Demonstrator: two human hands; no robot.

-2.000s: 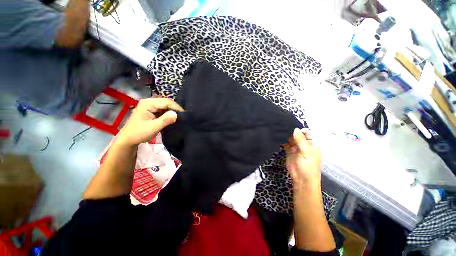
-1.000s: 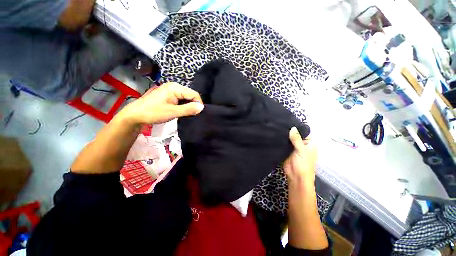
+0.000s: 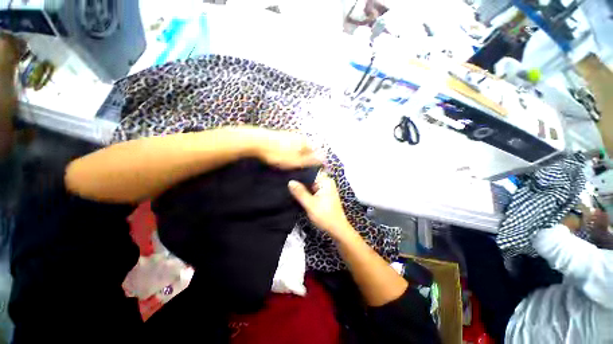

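A black fabric piece (image 3: 228, 218) hangs above my lap. My left hand (image 3: 285, 149) reaches across over its top edge, with the fingertips at its upper right corner. My right hand (image 3: 321, 198) pinches the same corner from the right, close to the left fingertips. Both hands are somewhat blurred, and no tool shows in them. The leopard-print cloth (image 3: 208, 94) lies on the table behind the black piece and hangs over the edge on the right. A white cloth (image 3: 291, 263) shows below the black piece.
Scissors (image 3: 406, 130) lie on the white table (image 3: 430, 176). A sewing machine (image 3: 470, 114) is at the upper right and a grey machine part (image 3: 107, 33) at the upper left. A cardboard box (image 3: 440, 289) is by my right knee. A person (image 3: 564, 289) in white sits at the right.
My left hand has moved right across the black piece and now meets my right hand at its corner. The view has turned right, showing the neighbouring person and the box more.
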